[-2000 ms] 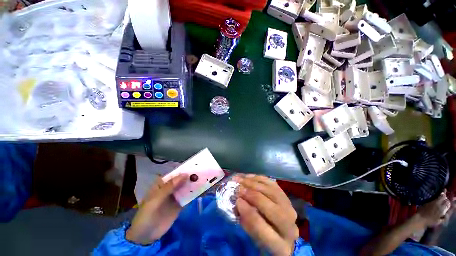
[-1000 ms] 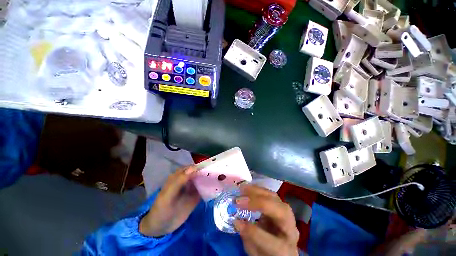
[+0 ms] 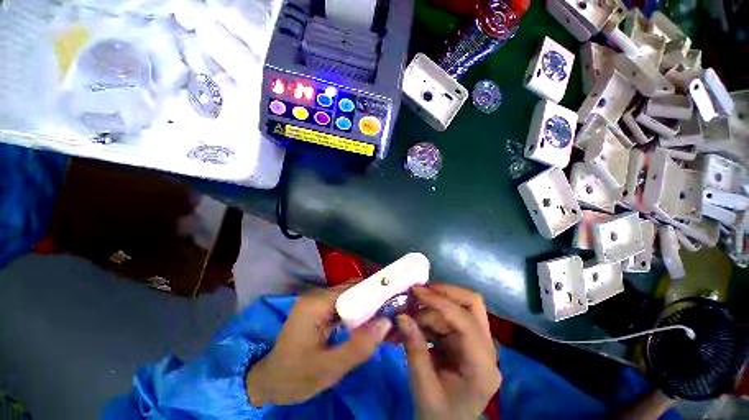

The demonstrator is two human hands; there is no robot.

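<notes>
A white plastic housing (image 3: 383, 289) is held above my lap at the bench edge, turned so that a narrow side with a small hole faces up. My left hand (image 3: 316, 344) is shut on its left end. My right hand (image 3: 450, 349) is at the housing's lower right side, its fingers on a clear round disc (image 3: 397, 305). The disc lies against the housing's lower side and is mostly hidden by the fingers and the housing; I cannot tell whether it is seated.
A dark grey tape dispenser (image 3: 333, 82) stands beside a white foam box (image 3: 263, 164). Loose clear discs (image 3: 423, 161) and an open housing (image 3: 435, 92) lie right of it. A pile of housings (image 3: 649, 156), a fan (image 3: 698, 349) and its cable are at right. A person's arm (image 3: 653, 408) shows low right.
The housing has turned from its flat face to its narrow side. My right hand has brought the disc up against it. The bench scene has shifted right in view.
</notes>
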